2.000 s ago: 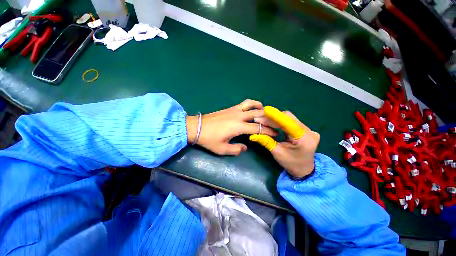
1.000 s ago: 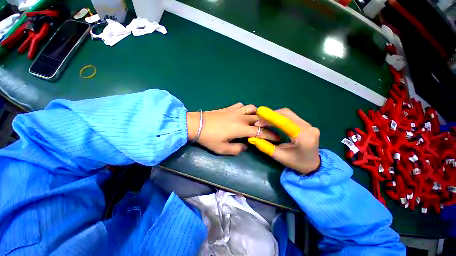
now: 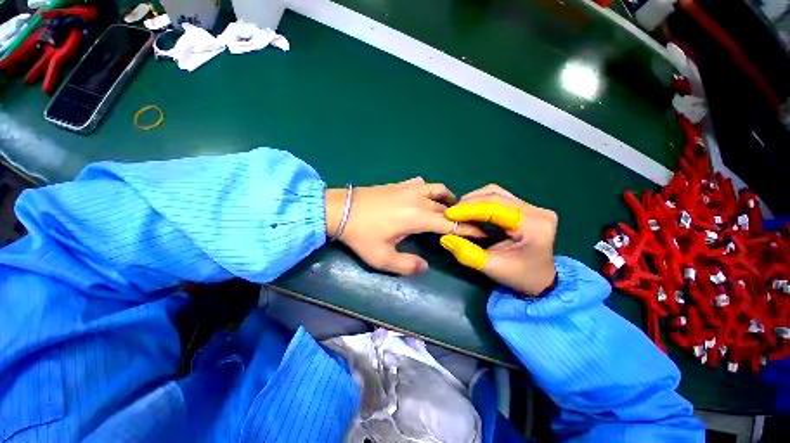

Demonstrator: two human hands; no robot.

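My left hand (image 3: 390, 227), with a bracelet and rings, reaches over the green bench (image 3: 364, 125). It holds nothing, palm down, with its thumb apart from the fingers. My right hand (image 3: 511, 240) wears yellow finger cots on thumb and forefinger. These two fingertips close around a ringed finger of my left hand. The other right fingers are partly hidden behind. No tool shows in either hand. A tangled heap of red-handled tools (image 3: 706, 268) with white tags lies to the right.
A smartphone (image 3: 100, 78), a yellow rubber band (image 3: 148, 118) and crumpled white wipes (image 3: 197, 48) lie at the upper left. More red-handled tools (image 3: 56, 52) are beyond the phone. The bases of a bottle (image 3: 192, 12) and a white container (image 3: 258, 10) show at the top edge.
My right forefinger has bent down and closed toward the thumb on the left hand's finger. My left hand has barely moved. The view has shifted slightly.
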